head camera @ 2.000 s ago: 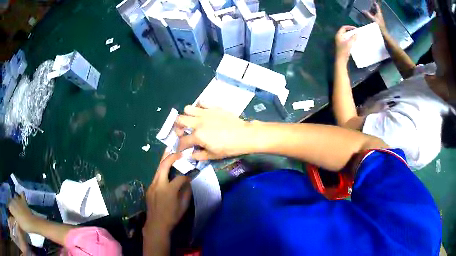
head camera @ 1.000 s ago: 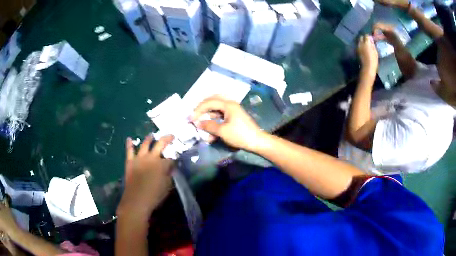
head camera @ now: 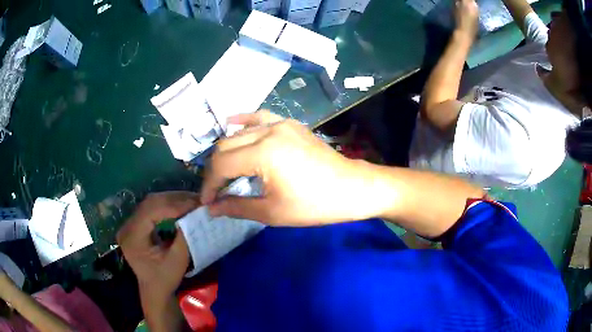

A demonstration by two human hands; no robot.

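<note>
My left hand holds the edge of a white-grey sticker sheet with rows of tiny marks, low in front of my blue shirt. My right hand is over the sheet's upper edge, thumb and fingers pinched there; whether a sticker is between them cannot be told. An open carton with white flaps spread lies on the table just beyond my hands. A white sheet lies flat behind it, against a carton on its side.
Several upright cartons stand at the top edge. A single carton and a white-silver bundle are at left. A folded white sheet lies lower left near a person in pink. A person in white sits right. Paper scraps dot the green table.
Both hands have left the open carton and come closer to my body. The sticker sheet, earlier hanging below the left hand, is now held up between them. The view has shifted, moving the table items up and left.
</note>
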